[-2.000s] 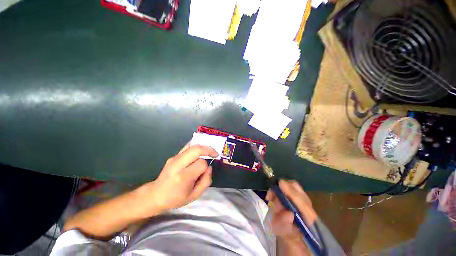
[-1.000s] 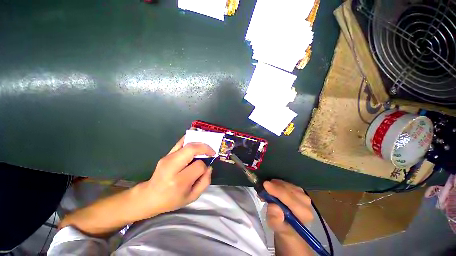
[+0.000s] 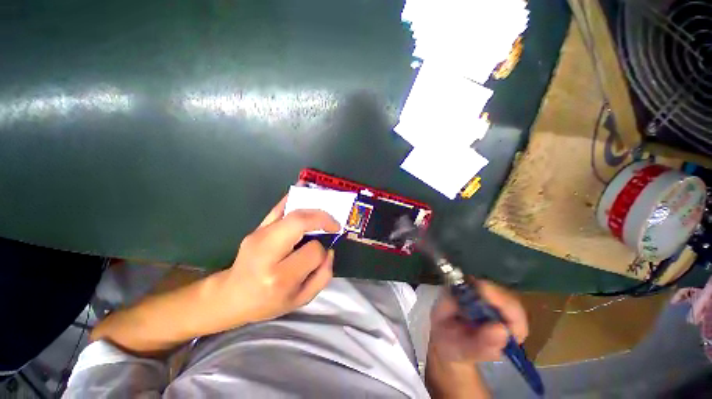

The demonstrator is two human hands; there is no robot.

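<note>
My left hand [image 3: 285,257] holds a red-edged phone assembly [image 3: 390,222] near the bench's front edge. Its fingers press a white LCD module [image 3: 318,207] onto the left end. A thin dark and silver line, perhaps solder wire, shows at the fingertips. The orange flex cable [image 3: 358,217] lies beside the module's right edge. My right hand [image 3: 480,321] is blurred and grips a blue-handled soldering iron [image 3: 509,351]. The iron's barrel points up and left over the right end of the phone assembly; whether its tip touches is too blurred to tell.
Overlapping white LCD modules [image 3: 443,109] lie on the green bench [image 3: 195,156] beyond the phone. At the right are a cardboard mat [image 3: 539,203], a white reel with a red band [image 3: 652,209] and a black fan grille [image 3: 683,62]. Pink cloth-like material shows at the right edge.
The iron has moved from beside the flex cable to the right end of the phone, with my right hand shifting right. The view has shifted; the upper-left module and red phone part are out of view.
</note>
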